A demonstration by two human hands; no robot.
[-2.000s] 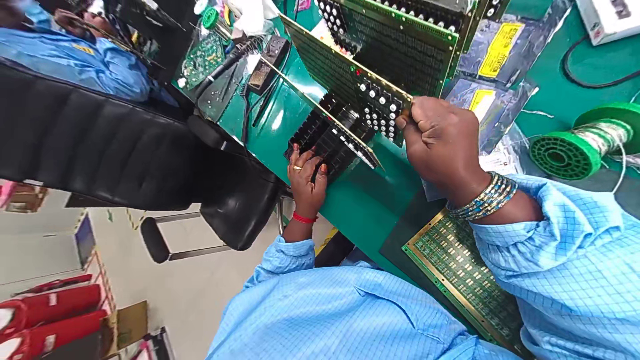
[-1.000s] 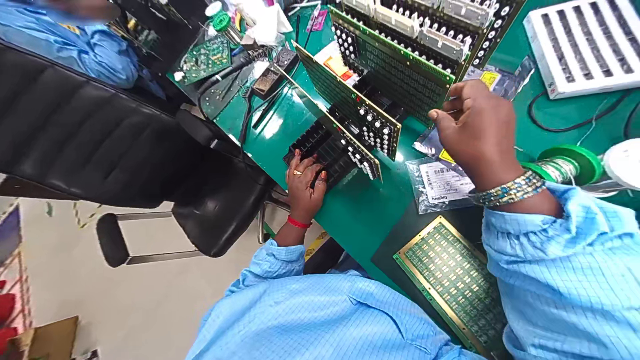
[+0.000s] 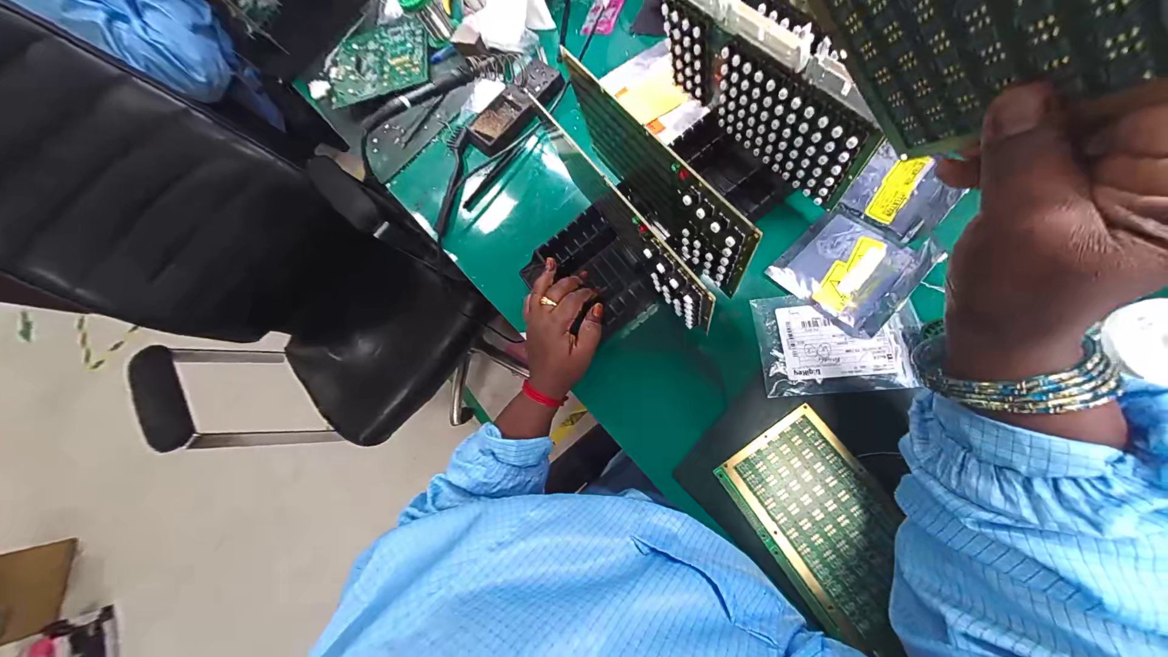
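My right hand (image 3: 1068, 210) grips a green circuit board (image 3: 995, 55) by its lower edge, raised at the upper right. At the centre, my left hand (image 3: 561, 333) rests on the near end of a black slotted board rack (image 3: 607, 265), fingers spread. Two circuit boards stand upright and tilted in or beside this rack, the nearer one (image 3: 671, 274) and the farther one (image 3: 675, 164). Behind them, another board (image 3: 789, 119) with rows of white round parts stands by a second black rack (image 3: 721, 164). A bare gold-edged circuit board (image 3: 812, 520) lies flat on a dark mat.
Antistatic bags (image 3: 844, 265) and a labelled clear bag (image 3: 835, 351) lie right of the racks. A soldering iron stand (image 3: 511, 109), its cables and a green board (image 3: 383, 64) are at the upper left. A black chair (image 3: 365, 347) adjoins the table. A person's blue sleeve (image 3: 173, 41) shows at top left.
My right hand has moved right from beside the standing boards and now holds a raised circuit board. My left hand has stayed on the black rack.
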